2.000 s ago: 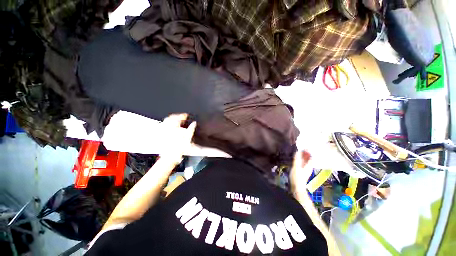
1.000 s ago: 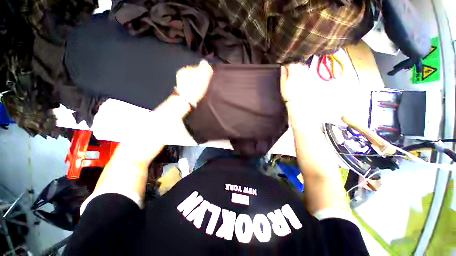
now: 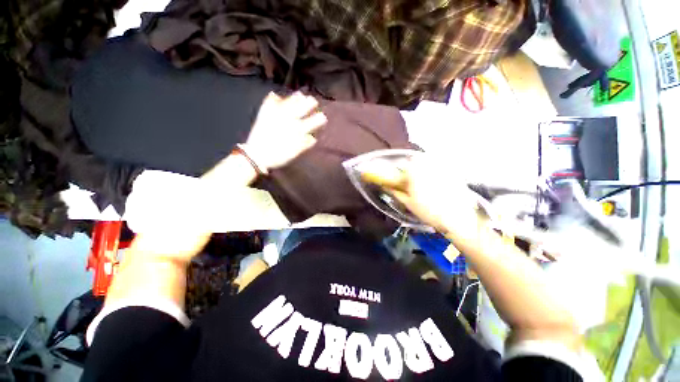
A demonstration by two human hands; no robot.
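Observation:
The plain brown garment piece (image 3: 328, 179) lies over the right part of the dark grey padded board (image 3: 168, 116) and hangs down its near side. My left hand (image 3: 287, 134) rests at the piece's left edge, palm down, fingers slightly apart. My right hand (image 3: 406, 190) is closed round the handle of the steam iron (image 3: 364, 173), whose pointed end faces left over the piece's right part. I cannot tell whether the plate touches the cloth. The hand and wrist hide much of the iron.
Brown and plaid garments (image 3: 425, 45) heap beyond the board, and more plaid cloth (image 3: 26, 175) lies at its left end. Red scissors (image 3: 471, 95) lie on the white table cover (image 3: 503, 142). The dark iron rest (image 3: 596, 149) is at right. A red stool (image 3: 104, 257) stands lower left.
My right hand has left the brown piece and taken the iron from the right, bringing it over the cloth. My left hand has loosened and opened at the piece's left edge.

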